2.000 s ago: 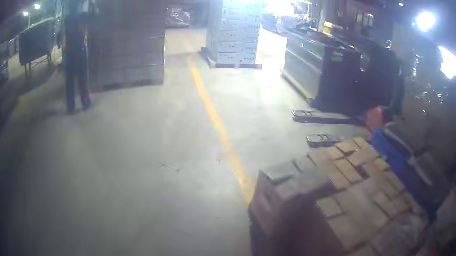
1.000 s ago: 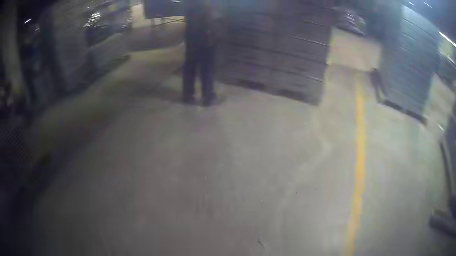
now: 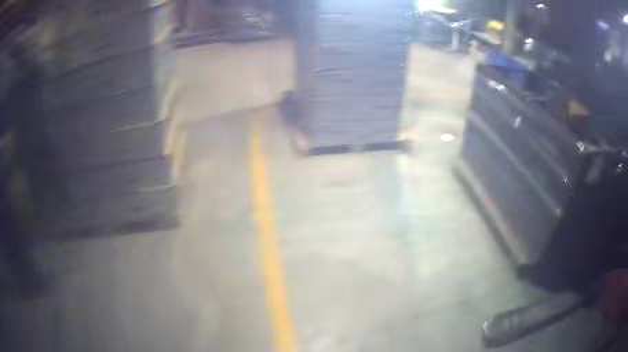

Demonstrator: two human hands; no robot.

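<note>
Neither of my hands is in the picture. In front of me a tall stack of grey goods [image 3: 358, 75] stands on a pallet at the top centre. A yellow line [image 3: 265, 227] runs along the grey floor towards it. Another tall grey stack [image 3: 103, 130] stands at the left, with blurred edges. The whole view is smeared by motion.
A long, low dark stack [image 3: 523, 165] stands at the right. A fork end of a pallet jack [image 3: 527, 320] lies low on the floor at the bottom right, with something red [image 3: 614, 295] beside it. A dark, blurred person [image 3: 21, 179] is at the left edge.
The view has swung back to the right since a second ago and moved closer to the stacks. The person has shifted to the left edge, and the pallet jack's fork end shows lower right.
</note>
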